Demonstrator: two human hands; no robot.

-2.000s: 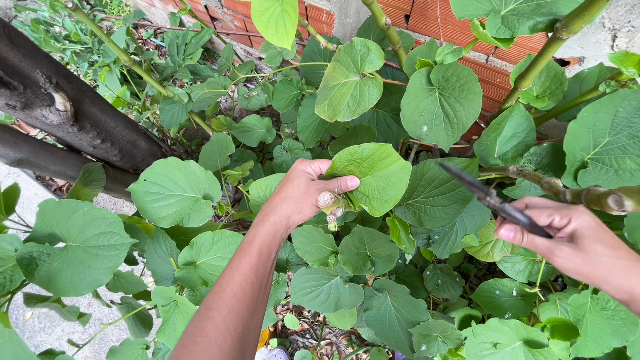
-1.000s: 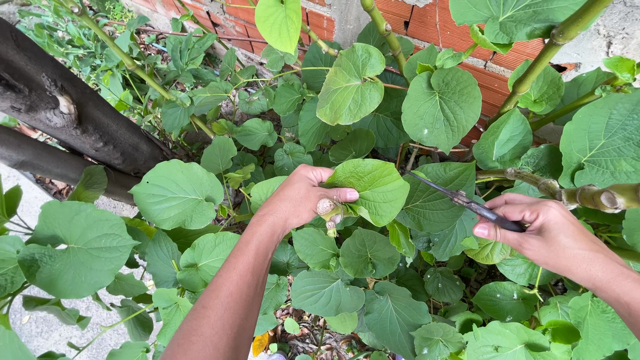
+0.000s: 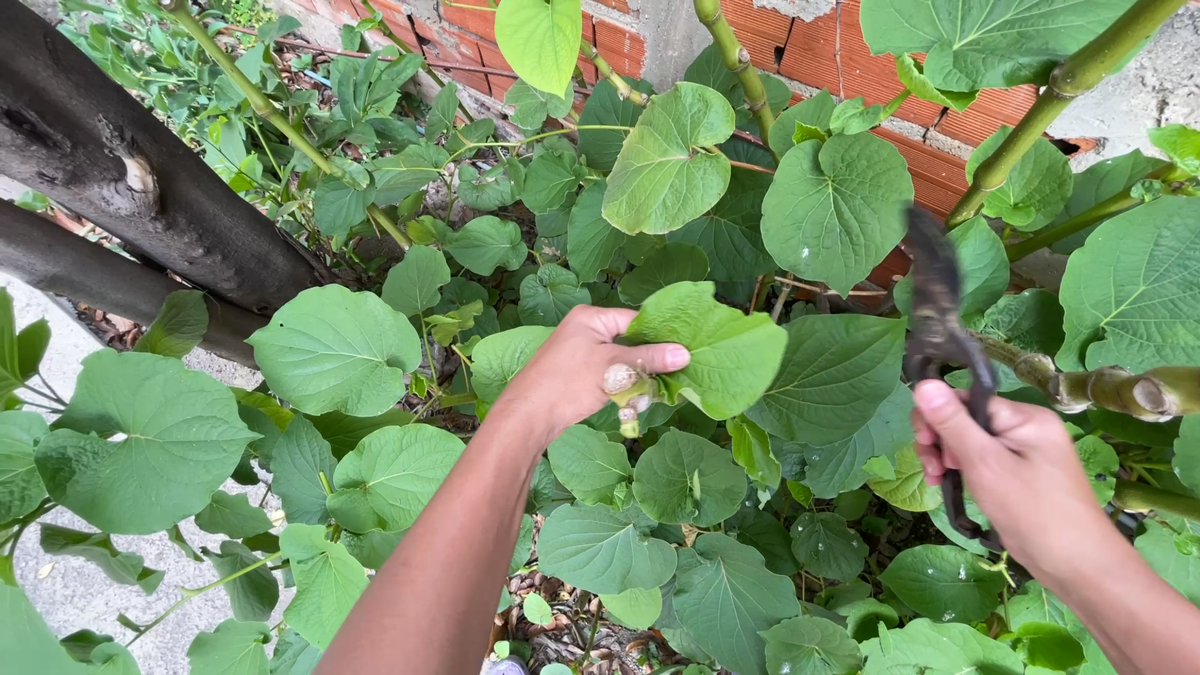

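Observation:
My left hand (image 3: 600,366) grips a light green leaf (image 3: 717,349) between thumb and fingers, beside a cut stem end (image 3: 626,389) with a pale, round face. The leaf's right edge looks straight and uneven. My right hand (image 3: 1003,450) is closed around the dark handles of pruning shears (image 3: 937,319), whose blurred blades point up and stand apart from the held leaf, to its right. A broad green leaf (image 3: 830,380) lies between the held leaf and the shears.
Dense heart-shaped leaves surround both hands. A thick jointed stem (image 3: 1106,389) runs right of the shears. Dark trunks (image 3: 141,178) slant at the upper left, above pale concrete paving (image 3: 112,581). A red hollow-brick wall (image 3: 834,56) stands behind the plants.
The shears have swung from pointing left at the held leaf to pointing up, and my right hand has moved lower. My left hand still holds the leaf, whose outline is now shorter on the right.

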